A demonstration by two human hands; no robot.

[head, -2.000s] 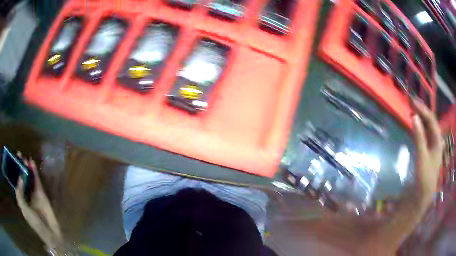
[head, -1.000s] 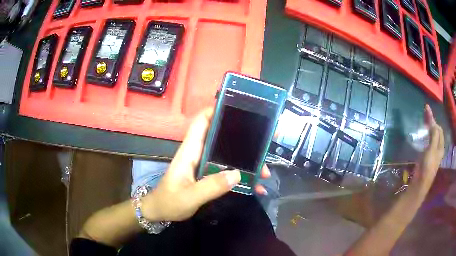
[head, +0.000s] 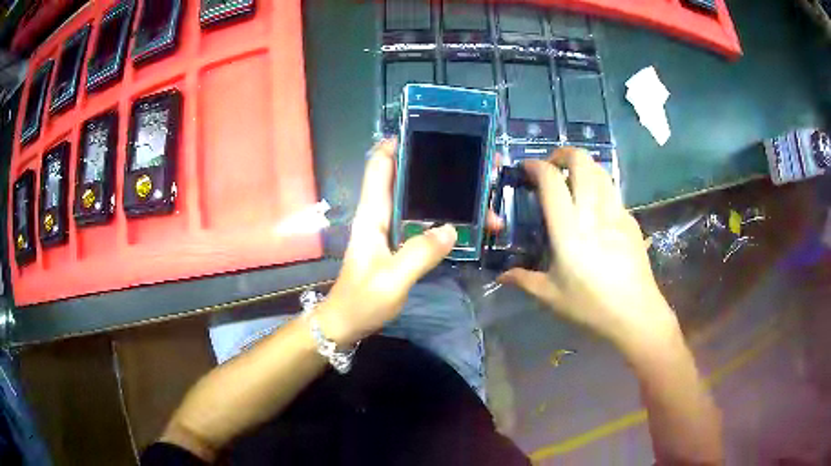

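My left hand (head: 387, 264) holds a teal-edged handheld device (head: 444, 173) upright, dark screen facing me, thumb on its lower end where a green board shows. My right hand (head: 588, 246) is just right of the device, fingertips and thumb at opposite ends of a dark front lens panel (head: 527, 218). The fingers partly cover the panel; whether it is clear of the sheet is hard to see. A shiny clear lens sheet (head: 581, 91) with rows of panels lies behind, partly hidden by the device and hands.
A red foam tray (head: 246, 214) at left holds black devices with yellow spots and teal-edged ones. Another red tray (head: 670, 20) is at the top right. A white cloth (head: 649, 105) lies right of the sheet. Clear film scraps (head: 692, 235) are at the bench edge, near a small patterned object (head: 797, 155).
The view has swung right. My left hand brought the device in from the far left and holds it over the bench edge. My right hand has come from the far right to beside the device.
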